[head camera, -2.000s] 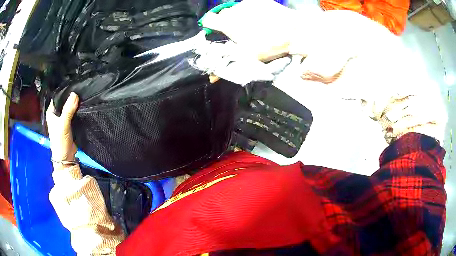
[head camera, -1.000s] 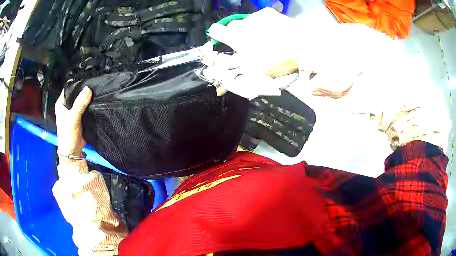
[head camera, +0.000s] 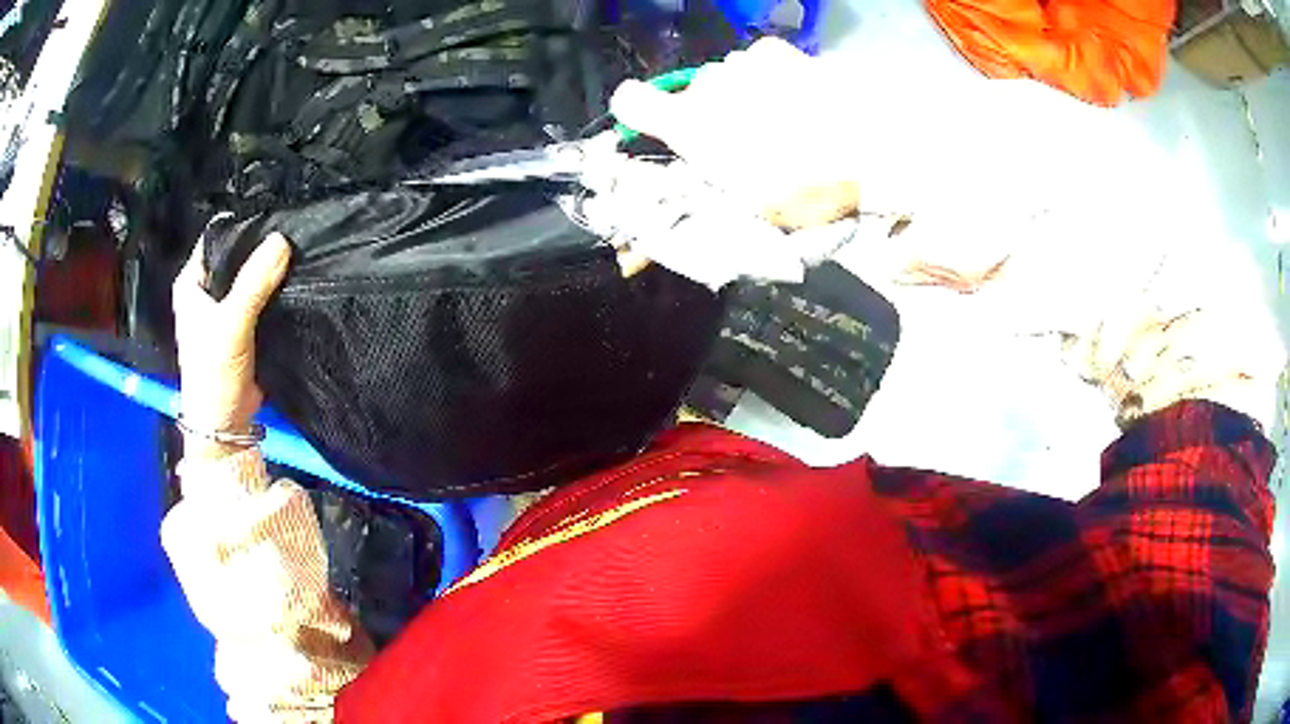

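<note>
A black backpack (head camera: pixel 467 368) with a finely dotted mesh face and a shiny black upper side lies in front of me. My left hand (head camera: pixel 243 318) grips its left end, thumb on top. My right hand (head camera: pixel 736 177), overexposed to white, holds scissors (head camera: pixel 516 167) with long silver blades and green handles. The blades point left along the bag's upper edge; I cannot tell whether they touch it. A pale white wrap (head camera: pixel 630 209) sits around the scissor grip. A camo-striped panel (head camera: pixel 814 347) shows right of the bag.
A pile of dark camo backpacks (head camera: pixel 425 64) lies behind the bag. A blue bin (head camera: pixel 113 509) holding dark bags is at lower left. A wood-edged table (head camera: pixel 45 226) is at far left. An orange bundle (head camera: pixel 1054 43) and a cardboard box (head camera: pixel 1228 54) are at upper right.
The bag and my left hand have shifted right. The scissors and my right hand have moved slightly right and down, and the blades now lie flatter.
</note>
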